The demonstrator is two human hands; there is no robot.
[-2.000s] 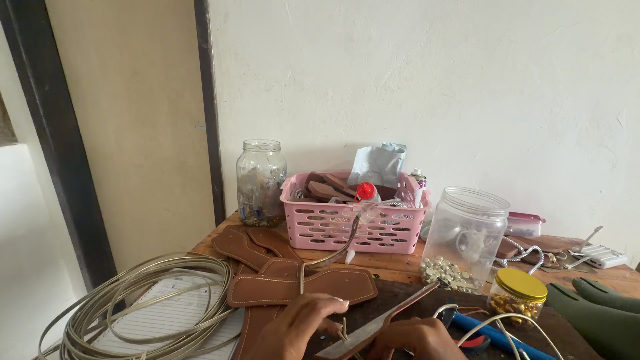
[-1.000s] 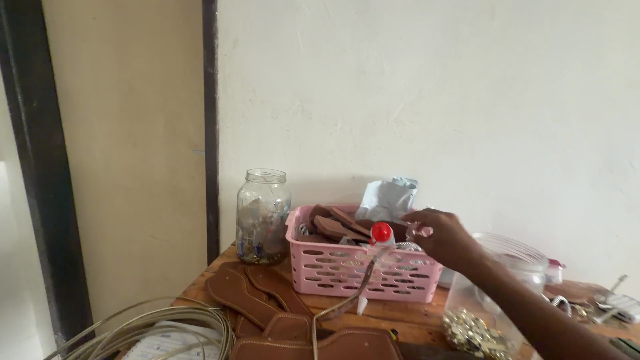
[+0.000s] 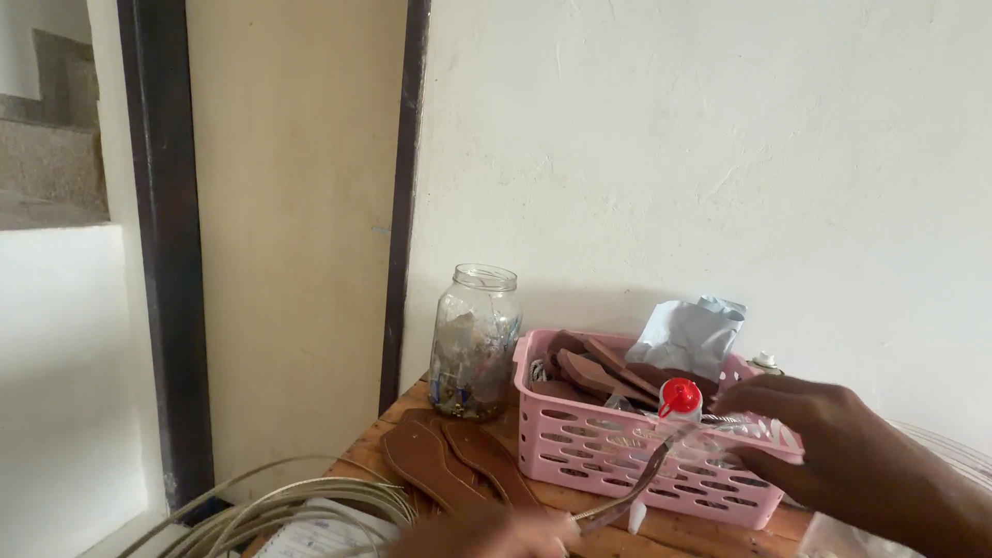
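A pink plastic basket (image 3: 651, 465) holds brown leather pieces (image 3: 597, 372), a crumpled pale blue packet (image 3: 690, 333) and a bottle with a red cap (image 3: 680, 397). My right hand (image 3: 798, 426) reaches over the basket's right front rim, thumb apart from the fingers, near clear plastic at the rim; whether it grips that plastic is unclear. Low in the view, my blurred left hand (image 3: 496, 535) is at the end of a thin cord (image 3: 593, 511) that meets a dark strip (image 3: 651, 469) hanging over the basket's front. Its fingers are mostly hidden by blur.
Stitched brown leather sole pieces (image 3: 426, 457) lie left of the basket. Behind them stands an open glass jar (image 3: 474, 349) with small items. A coil of pale cord (image 3: 310, 504) rests over written paper (image 3: 325, 535). Part of a clear container (image 3: 837, 539) shows at lower right.
Two seconds ago both hands were low by a flat strip at the front. My right hand has since moved up to the basket, and my left hand has come back into view. The view has shifted.
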